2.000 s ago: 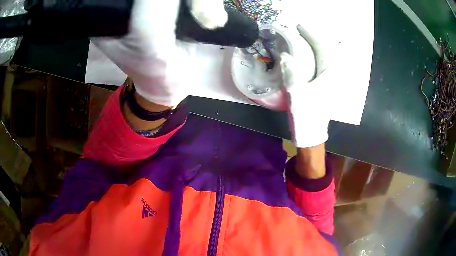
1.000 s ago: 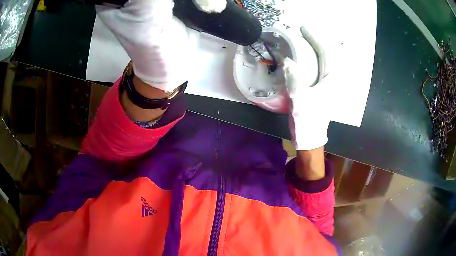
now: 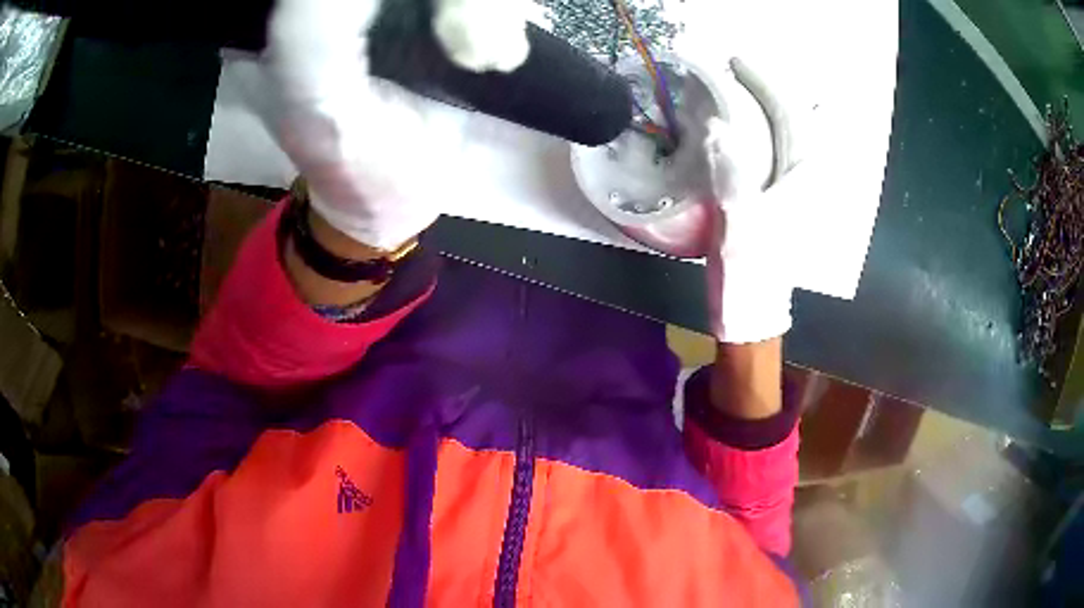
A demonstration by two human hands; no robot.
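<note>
My left hand (image 3: 357, 131), in a white glove, is closed around the thick black electric screwdriver (image 3: 553, 89). The screwdriver's front end is over the left part of a round white plastic housing (image 3: 648, 196); its bit is hard to make out. Red, yellow and purple wire leads (image 3: 651, 59) rise from inside the housing towards the screw heap. My right hand (image 3: 747, 226), also in a white glove, holds the housing by its right side. My right fingertips are partly lost against the white plastic and white sheet.
Small loose screws (image 3: 594, 26) lie heaped behind the housing on the white sheet (image 3: 832, 143). A curved white piece (image 3: 767, 113) lies right of the housing. A reddish-brown wire heap (image 3: 1046, 249) is at the far right. Cardboard boxes (image 3: 850, 428) stand below the bench.
The housing and my right hand have shifted slightly right. The screwdriver has moved right and lower. The wire leads now stretch upward out of the housing instead of lying inside it.
</note>
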